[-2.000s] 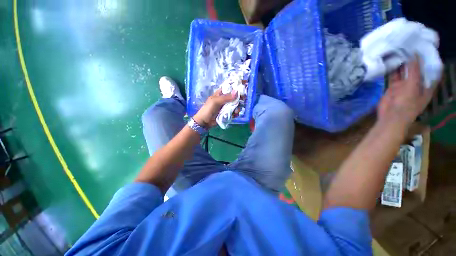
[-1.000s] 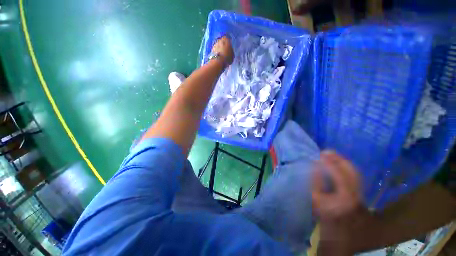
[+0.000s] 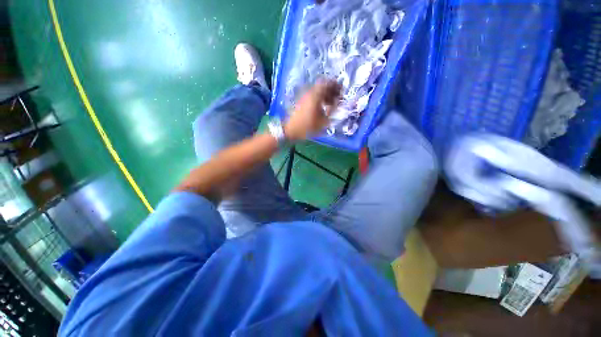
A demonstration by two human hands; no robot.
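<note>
My left hand (image 3: 313, 113), blurred, is over the near side of the small blue crate (image 3: 281, 72), with a metal watch at the wrist. Its fingers reach the tangled white strips (image 3: 352, 46); blur hides whether they hold any. A large bunch of white strips (image 3: 501, 168), strongly blurred, hangs in front of the large blue crate (image 3: 484, 79) and trails toward the right edge. My right hand cannot be made out; it is outside the picture or hidden. More white strips (image 3: 557, 99) lie inside the large crate.
A thin black metal stand (image 3: 319, 164) is under the small crate, between my knees. A brown carton (image 3: 418, 270) at lower right has labelled packets (image 3: 526, 289) beside it. A metal rack (image 3: 39, 230) stands at far left.
My left hand has moved from the small crate's far left corner to its near side. My right hand has gone from view, and a blurred white bunch now shows by the large crate.
</note>
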